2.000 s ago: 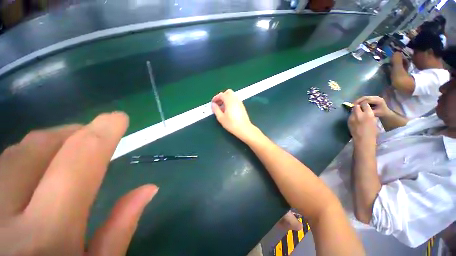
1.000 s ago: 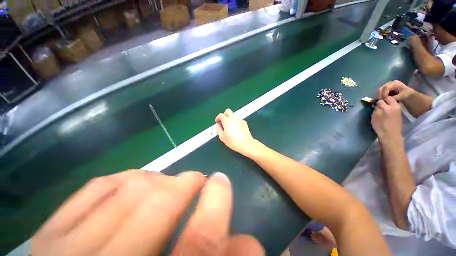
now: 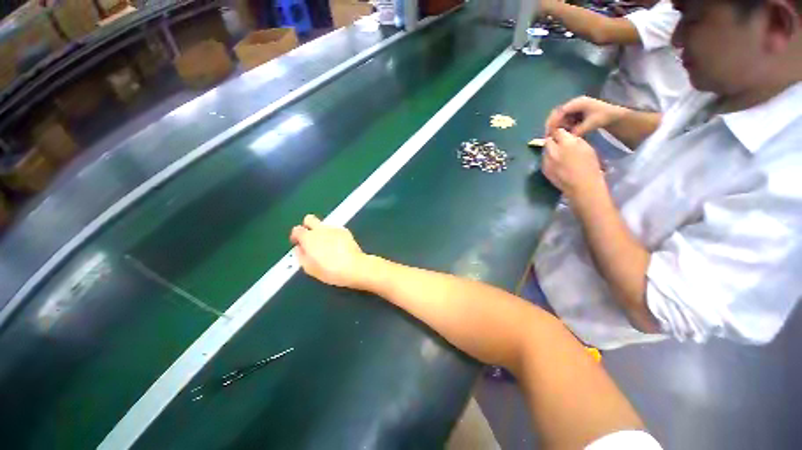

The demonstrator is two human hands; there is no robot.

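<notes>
My right hand (image 3: 327, 252) rests on the white rail (image 3: 374, 180) with its fingers curled over the edge. Whether anything is between its fingertips cannot be told. My left hand is not in view. Black tweezers (image 3: 257, 366) lie on the dark-green bench top, below and left of my right hand. A thin pale strip (image 3: 178, 289) has one end at the rail, left of my right hand, and the rest over the green belt.
Beside me at right, a person's hands (image 3: 572, 145) hold a small dark piece. A dark component pile (image 3: 483, 156) and a smaller yellowish pile (image 3: 502, 121) lie before them. Another worker's arm (image 3: 594, 24) is beyond. Cartons (image 3: 266, 46) stand across the belt.
The view has turned. My left hand, large in front before, has left the picture, and the tweezers show again. My right hand stays at the rail.
</notes>
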